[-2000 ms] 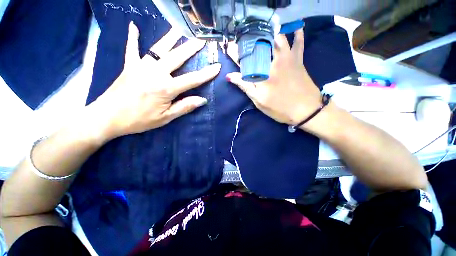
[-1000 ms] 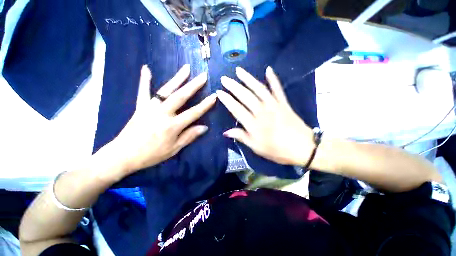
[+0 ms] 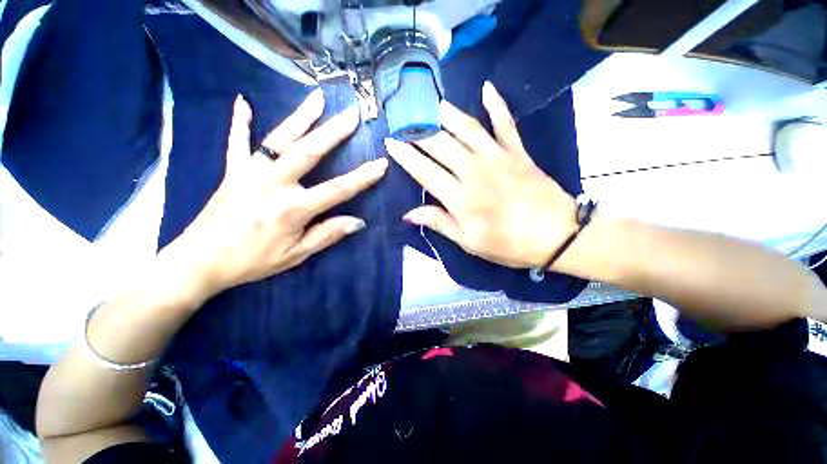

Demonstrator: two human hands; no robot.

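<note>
A large navy garment panel (image 3: 317, 299) lies under the sewing machine head and hangs over the front table edge. A seam runs up it to the presser foot (image 3: 366, 101). My left hand (image 3: 263, 208) lies flat on the panel left of the seam, fingers spread. My right hand (image 3: 490, 195) lies flat right of the seam, fingers apart, its upper fingers close to the blue-grey cylinder (image 3: 413, 95). A rounded navy piece (image 3: 508, 281) with a pale edge lies partly under my right hand. Neither hand grips anything.
Another navy panel (image 3: 82, 118) lies at the left. Two pens, blue (image 3: 680, 96) and pink (image 3: 689, 111), lie at the right. A ruler tape (image 3: 453, 311) runs along the front table edge. A blue tab (image 3: 470, 34) is beside the machine head.
Since the oldest frame, the panel has moved up and away under the machine, showing more cloth beyond it. My right hand has come back from beside the blue tab to below the cylinder.
</note>
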